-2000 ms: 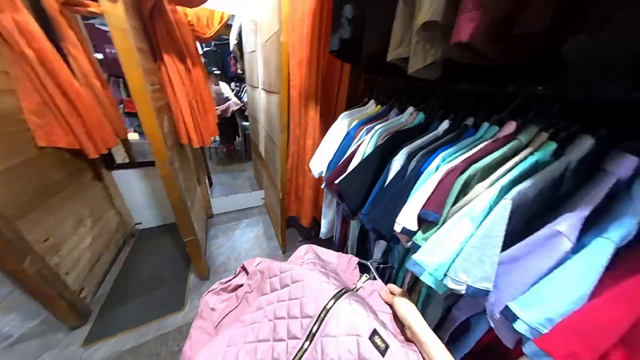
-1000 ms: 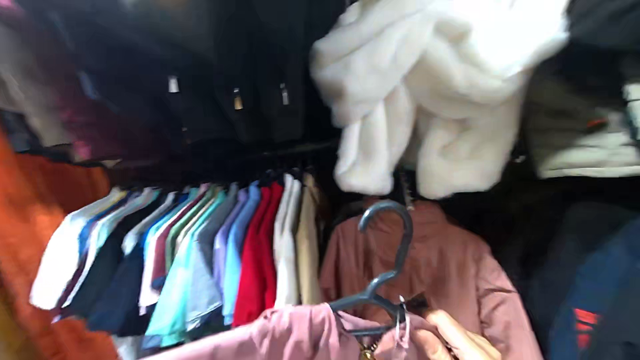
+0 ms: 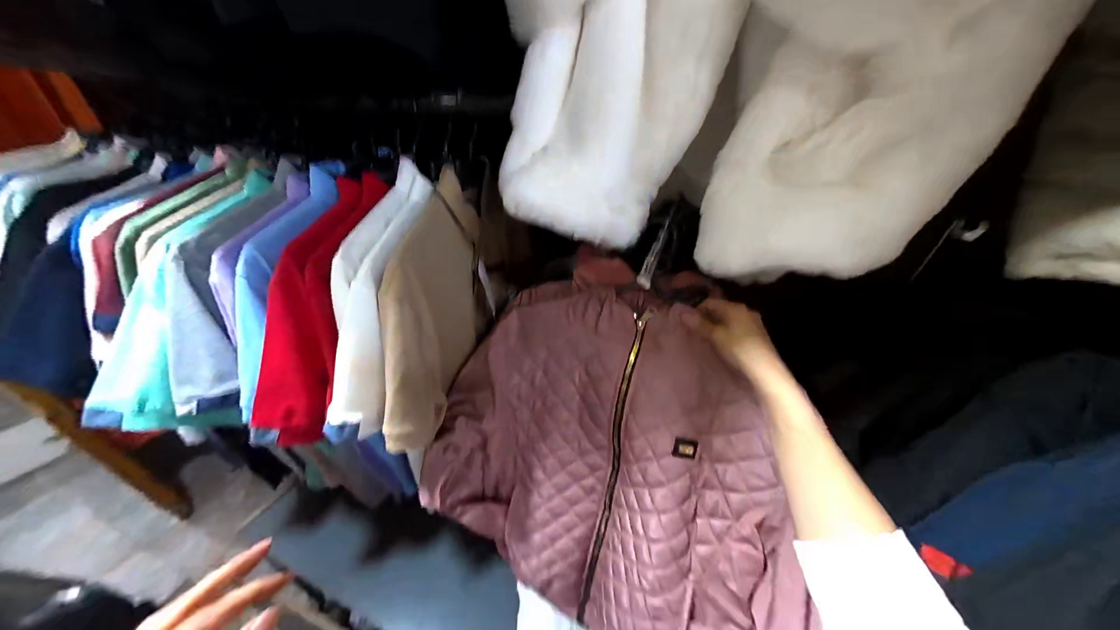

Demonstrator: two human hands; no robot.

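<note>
A pink quilted jacket (image 3: pixel 569 437) with a dark-edged front zipper and a small dark badge hangs upright on its hanger below a white fluffy garment. My right hand (image 3: pixel 731 331) grips the jacket near its collar, on the right shoulder side of the view; the fingertips are partly lost in shadow. The hanger's hook is mostly in the dark, so I cannot tell whether it rests on a rail. My left hand (image 3: pixel 223 595) shows only its fingers at the bottom left edge, spread apart and holding nothing, away from the jacket.
Left of the jacket, a row of shirts on hangers, with a red one (image 3: pixel 302 315) and a beige one (image 3: pixel 429 324), hangs from a rail. White fluffy garments (image 3: pixel 805 149) hang low overhead. Dark and blue clothes (image 3: pixel 1032 499) fill the lower right. Grey floor shows at lower left.
The pink jacket, earlier held low in front of me, now hangs upright beneath the white fluffy garment. My left hand has come into view. The view has swung to the right.
</note>
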